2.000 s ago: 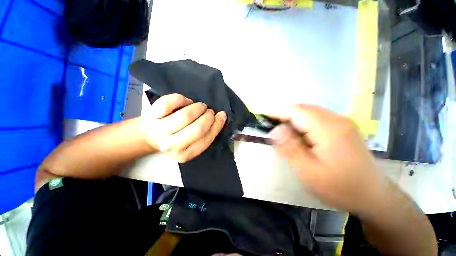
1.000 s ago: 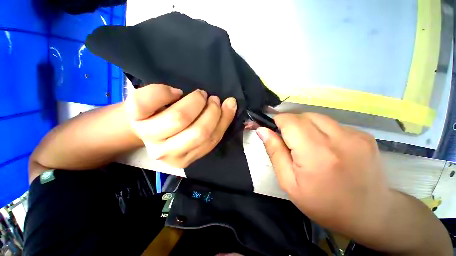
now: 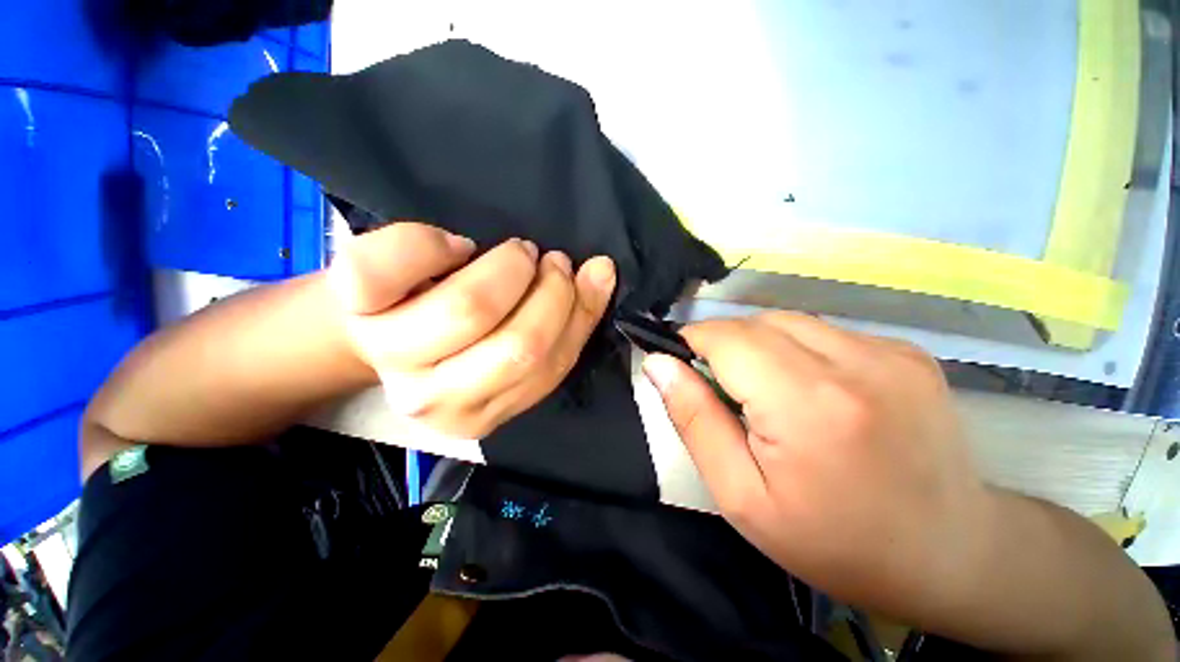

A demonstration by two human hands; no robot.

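Note:
A black fabric piece (image 3: 479,129) is bunched in my left hand (image 3: 485,323), its wide part spread above the fingers and a strip hanging below toward the table's front edge. My right hand (image 3: 815,414) holds a small dark tool (image 3: 657,339), likely thread snips, mostly hidden in the fist. The tool's tip is at the fabric close beside my left fingertips. A loose thread sticks out at the fabric's right corner. Whether the tip touches the fabric I cannot tell.
A large blue plastic bin (image 3: 65,220) stands at the left. A black bundle (image 3: 207,16) is at the top left. A pale plate (image 3: 906,129) edged with yellow tape (image 3: 906,265) lies on the table (image 3: 1035,446) at the right. My dark apron is below the table edge.
The fabric, my left hand and the plate now show larger and shifted in view. My right hand has come in close to my left fingertips with the tool, and has dropped slightly since one second ago.

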